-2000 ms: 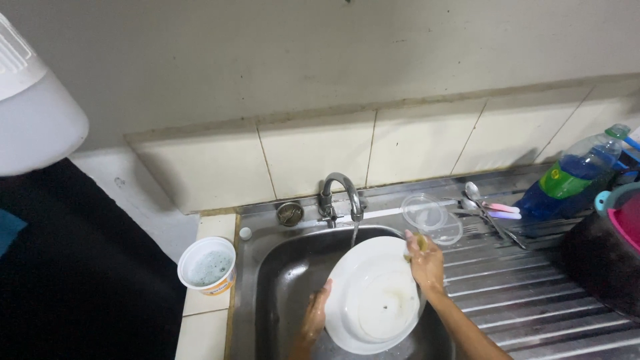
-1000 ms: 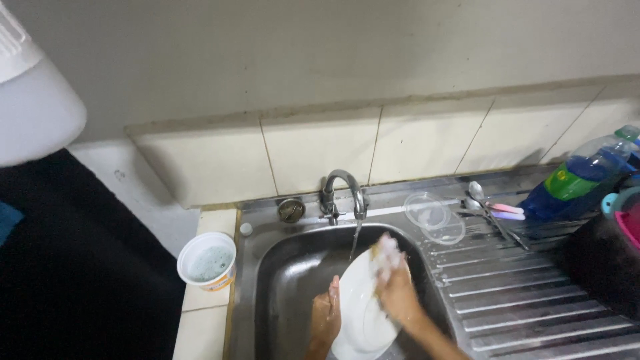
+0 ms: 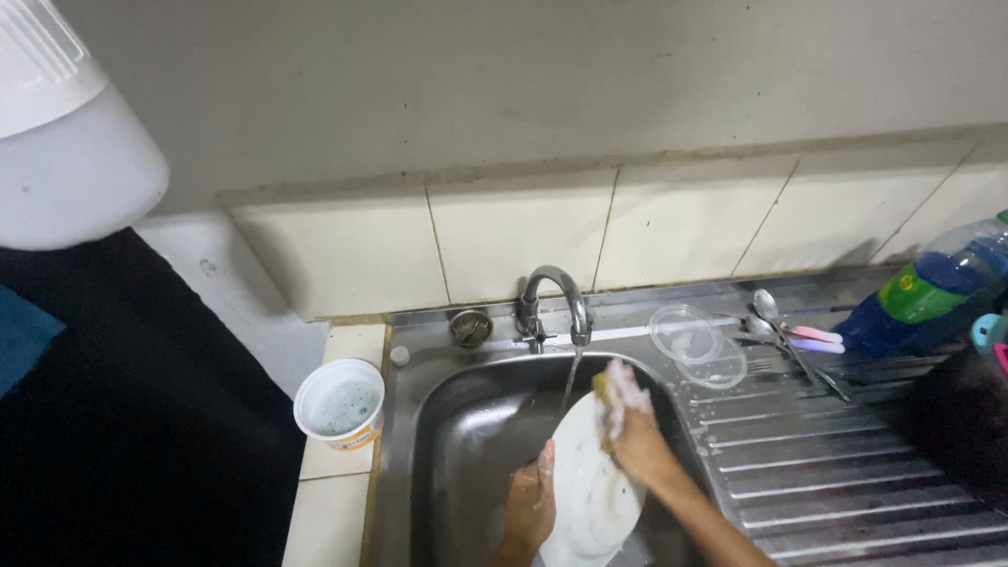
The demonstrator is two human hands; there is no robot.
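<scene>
My left hand (image 3: 531,500) grips the left rim of a white plate (image 3: 587,480), which is tilted over the steel sink basin (image 3: 465,441). Suds cover the fingers of my right hand (image 3: 630,421), which presses a yellowish sponge (image 3: 603,394) against the plate's upper right edge. A thin stream of water runs from the curved metal faucet (image 3: 557,276) just behind the plate. On the tiled ledge left of the basin stands a white plastic tub (image 3: 342,374) of foamy liquid.
Clear plastic lids (image 3: 687,335), spoons (image 3: 768,307) and other cutlery lie on the ribbed drainboard (image 3: 819,480). Farther right are a bottle of blue liquid (image 3: 917,295) and a dark pot (image 3: 953,417). A sink strainer (image 3: 471,327) sits left of the faucet.
The plate has turned from facing the view broadly to a steeper, narrower angle. My right hand has moved from the plate's right rim onto its face, and now is at its upper right edge, sudsy.
</scene>
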